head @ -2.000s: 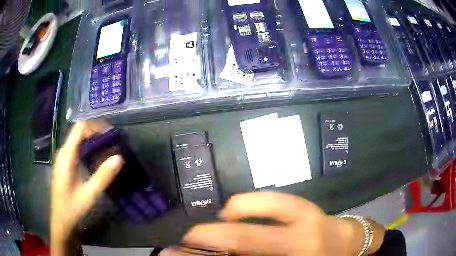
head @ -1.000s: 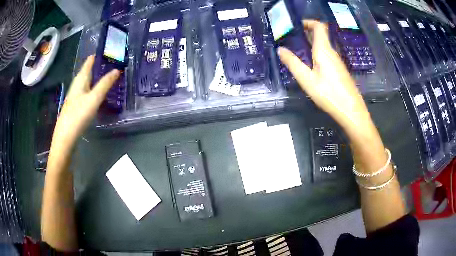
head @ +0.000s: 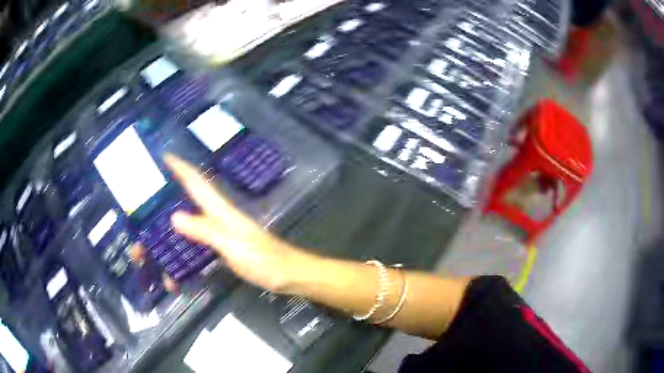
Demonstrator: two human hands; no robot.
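A keypad mobile phone (head: 175,244) with a lit white screen lies tilted at my right hand, looking larger than the phones around it. My right hand (head: 229,237) is at its right side, thumb over the upper keys and index finger by the screen. Small blurred skin-coloured spots show at the phone's lower left edge; they look like fingertips curled from beneath. My left hand is not clearly in view. Another lit phone (head: 251,160) lies in the clear blister tray (head: 309,171). White paper slips (head: 236,350) lie on the bench, cut off at the bottom.
Phone backs (head: 80,320) sit in tray pockets at lower left. More trays of phones (head: 422,109) stand at upper right. The green bench edge (head: 429,240) runs beside grey floor with a red stool (head: 546,160) and a yellow line. The picture is blurred.
The view has swung right, bringing the stool and more trays into sight. My left hand and its phone have left clear view. My right hand remains at the lit phone.
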